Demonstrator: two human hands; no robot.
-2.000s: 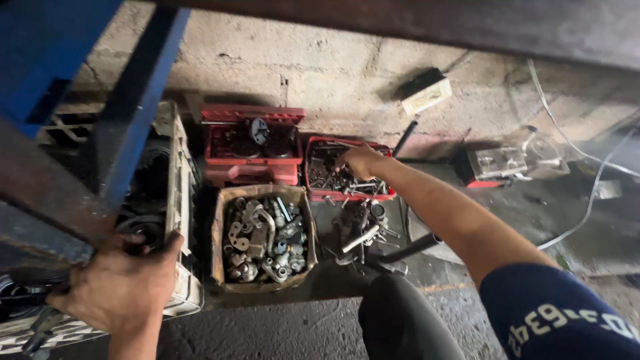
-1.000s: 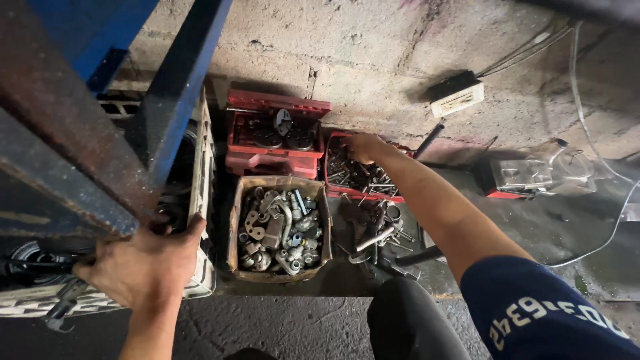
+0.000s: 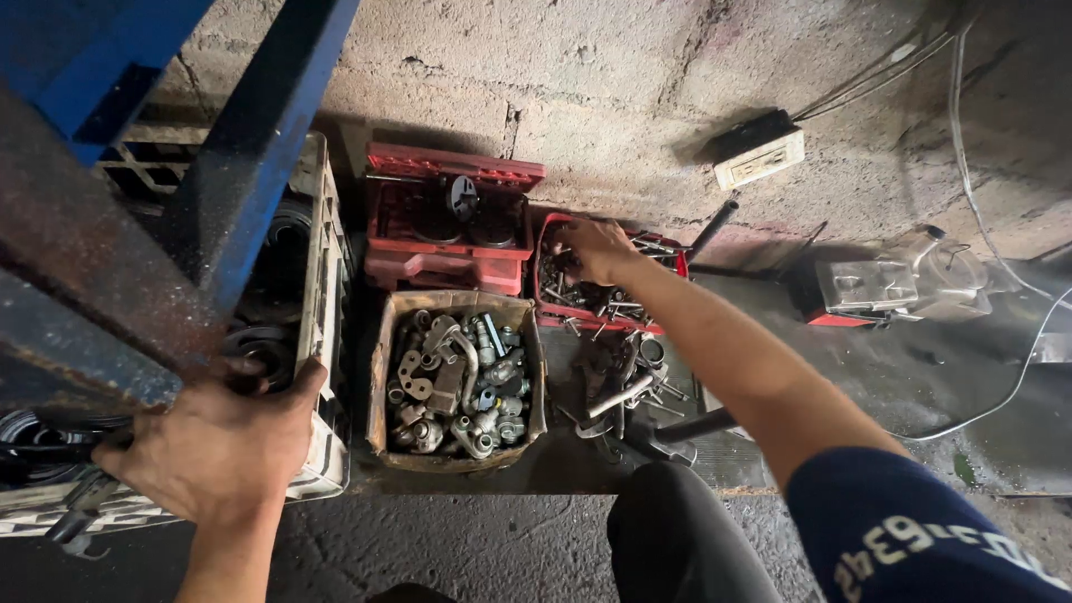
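My right hand [image 3: 596,249] reaches into a red plastic tray [image 3: 548,314] of loose bolts and screws [image 3: 624,306]; its fingertips are among the bolts, and whether they pinch one is not visible. My left hand [image 3: 222,435] rests against the lower end of a blue and rusty steel frame [image 3: 151,310], beside a white plastic crate [image 3: 322,335]. Between the hands a cardboard box [image 3: 377,368] holds metal fittings [image 3: 456,377]. Behind it sits an open red plastic case [image 3: 452,268] with dark round parts. Metal parts and a pipe piece [image 3: 620,396] lie in front of the tray.
A concrete block wall [image 3: 586,92] rises behind, with an electrical outlet box [image 3: 760,159] and cables. A dark bar [image 3: 713,228] leans by the tray. Farther right lie clear plastic containers [image 3: 871,285] and a cable [image 3: 1017,385]. A hammer-like tool [image 3: 662,440] lies near my knee.
The view has shifted somewhat. My right hand stays in the red tray and has moved toward its left part. My left hand remains at the steel frame.
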